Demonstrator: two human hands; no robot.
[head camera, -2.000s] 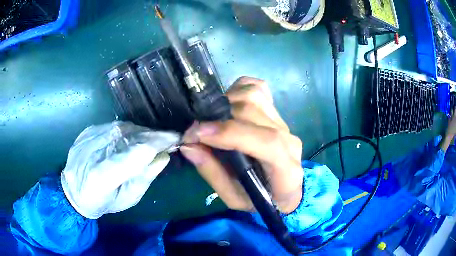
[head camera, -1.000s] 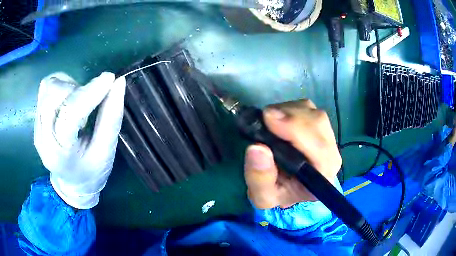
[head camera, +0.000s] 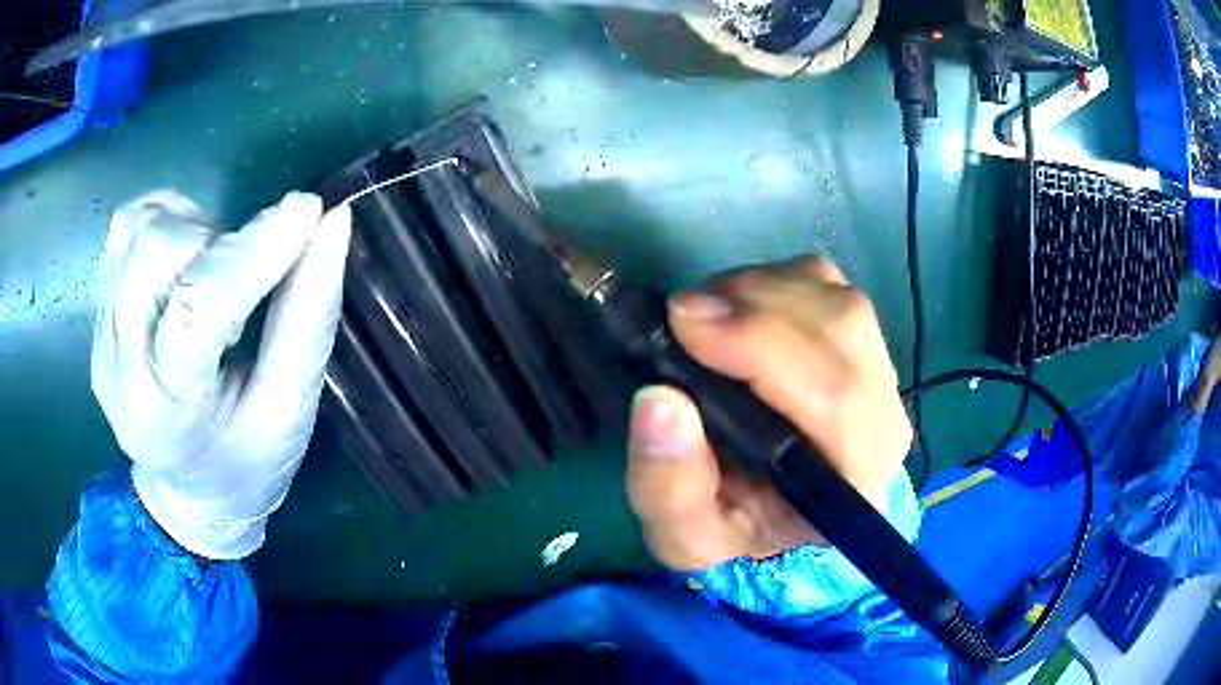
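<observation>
Three long black housings (head camera: 435, 335) lie side by side, slanted, on the green bench. My left hand (head camera: 221, 361), in a white glove, pinches a thin silvery solder wire (head camera: 395, 178). The wire's far end reaches the upper end of the right-most housing. My bare right hand (head camera: 777, 415) holds the soldering iron (head camera: 830, 502) like a pen. Its brass-coloured collar is beside the housings and its tip points up-left toward the wire's end. The tip is dark and blurred, so whether it touches the wire cannot be told.
A tan ring pot (head camera: 803, 60) stands at the top, with the soldering station (head camera: 1058, 34) right of it. Stacked black housings (head camera: 1105, 261) and a white strip (head camera: 1058, 121) are at right. The iron's cable (head camera: 1087, 495) loops lower right. A clear hood edge (head camera: 268, 16) crosses the top left.
From two seconds ago, my hands have parted and the iron has swung down beside the housings. Since one second ago, my right hand and the iron have shifted slightly left.
</observation>
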